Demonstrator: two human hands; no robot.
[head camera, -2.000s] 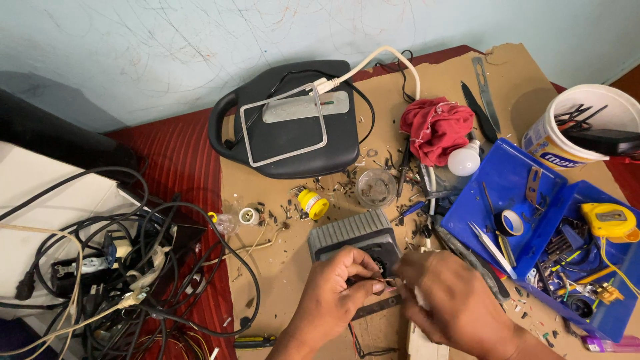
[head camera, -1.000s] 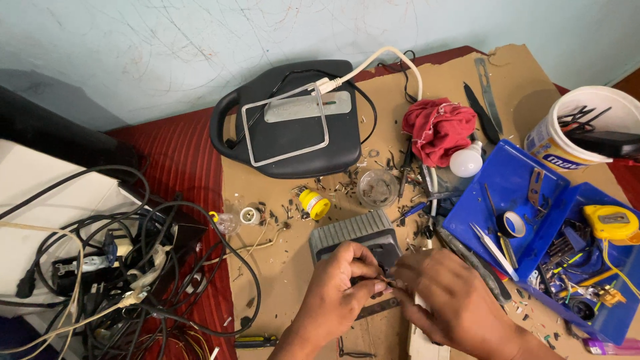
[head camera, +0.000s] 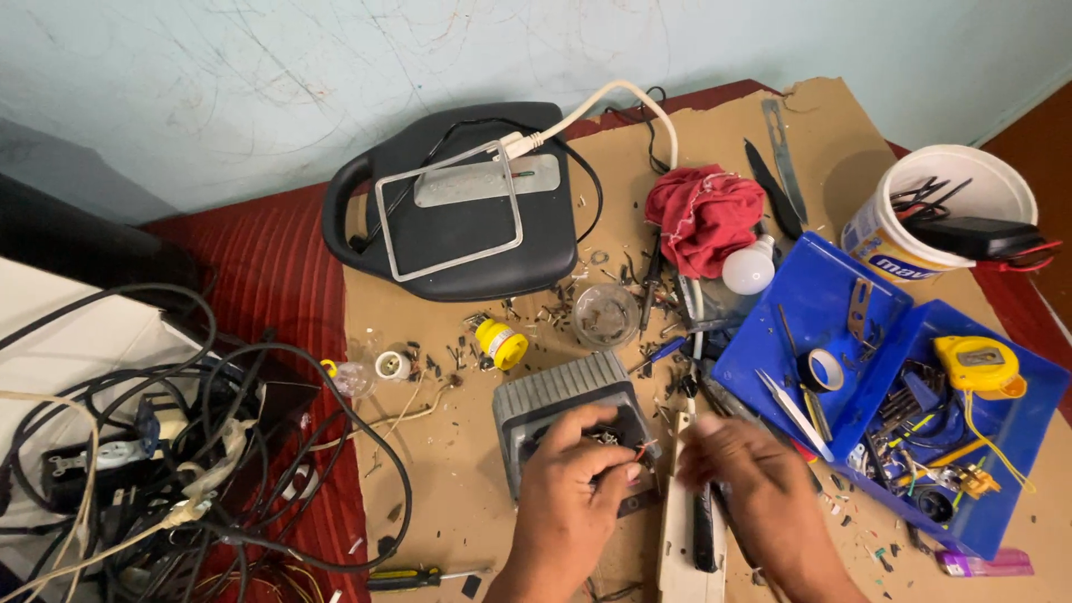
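Over the grey ribbed metal housing (head camera: 561, 389), my left hand (head camera: 582, 477) pinches a thin wire (head camera: 643, 450) with reddish insulation between thumb and fingertips. Small parts lie in the housing's dark opening, partly behind the fingers. My right hand (head camera: 745, 481), blurred, is apart from the left, above a long white strip (head camera: 674, 536). A black-handled tool (head camera: 703, 532) lies along that strip beneath the right hand; whether the fingers touch it, I cannot tell. What the right fingers hold, if anything, is hidden by blur.
Behind stand a black case (head camera: 469, 251), a yellow plug-like part (head camera: 502, 343) and a clear dish (head camera: 605, 316). To the right are a red cloth (head camera: 703, 218), white bulb (head camera: 748, 268), blue toolbox (head camera: 909, 322) and white bucket (head camera: 863, 226). Tangled black cables (head camera: 402, 452) lie left, a screwdriver (head camera: 406, 579) in front.
My right hand has moved away from the left, to the right, and the black-handled tool on the white strip now shows. The left hand stays over the housing.
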